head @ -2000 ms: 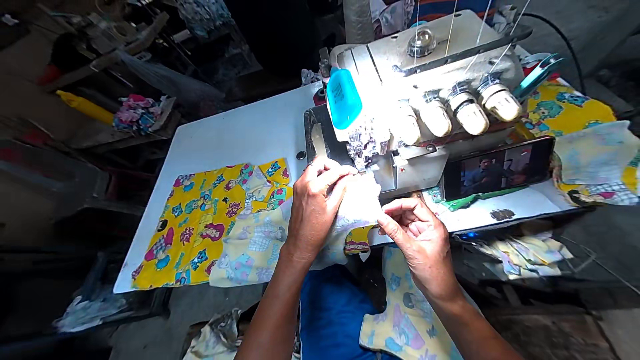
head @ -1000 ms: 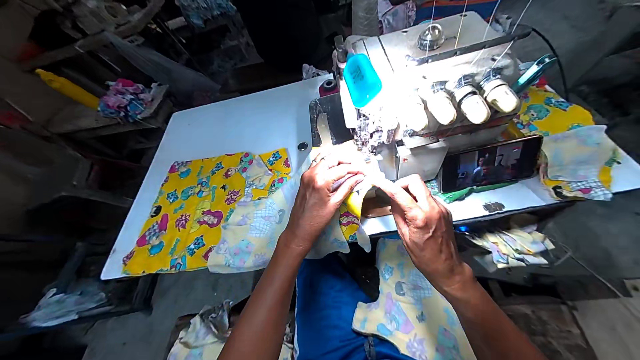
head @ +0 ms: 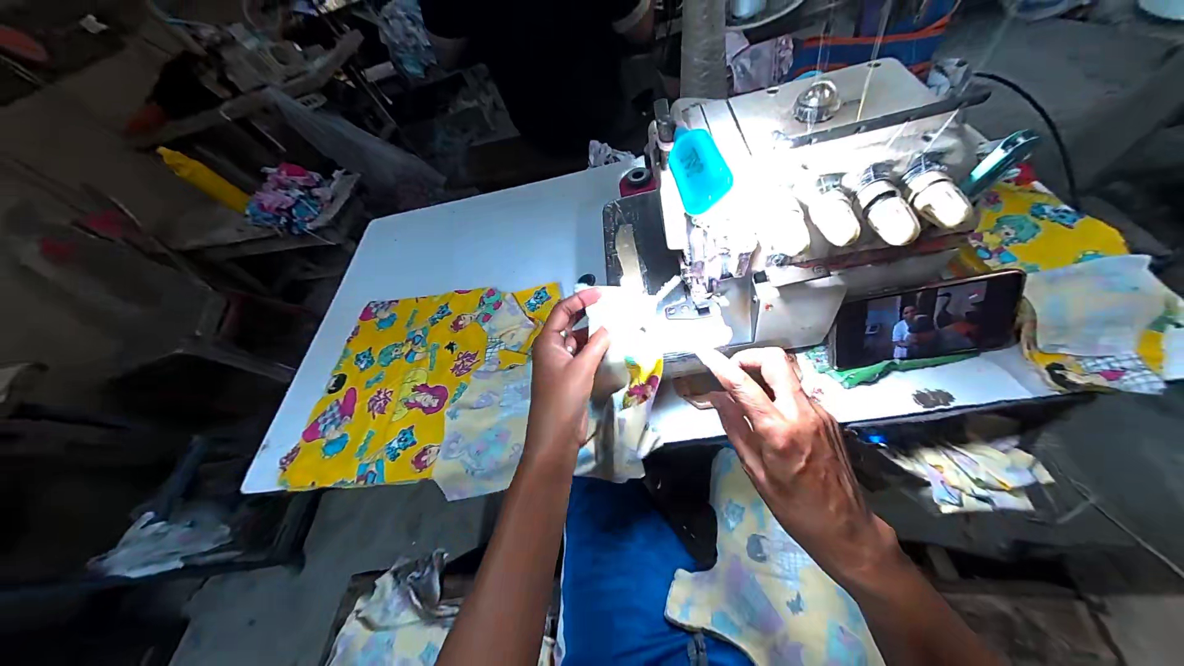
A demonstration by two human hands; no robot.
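An overlock sewing machine (head: 814, 129) stands on the white table, its needle area brightly lit. My left hand (head: 564, 370) pinches a folded piece of printed fabric (head: 615, 407), pale side mostly outward, just left of the presser foot. My right hand (head: 777, 416) is in front of the machine, its index fingertip at the glaring edge of the cloth; whether it grips any is washed out. A yellow cartoon-print fabric panel (head: 398, 398) lies flat at the left. Another printed piece (head: 768, 564) is draped over my lap.
A phone (head: 930, 319) showing a video leans on the machine's front right. More yellow fabric (head: 1045, 227) lies at the right end of the white table (head: 462, 240). Scraps (head: 976, 472) hang below the table edge. A person in dark clothing (head: 536, 65) is behind the table.
My hands have moved apart; they were close together at the needle area before. The left now holds the cloth left of the presser foot, and the right is lower and to the right.
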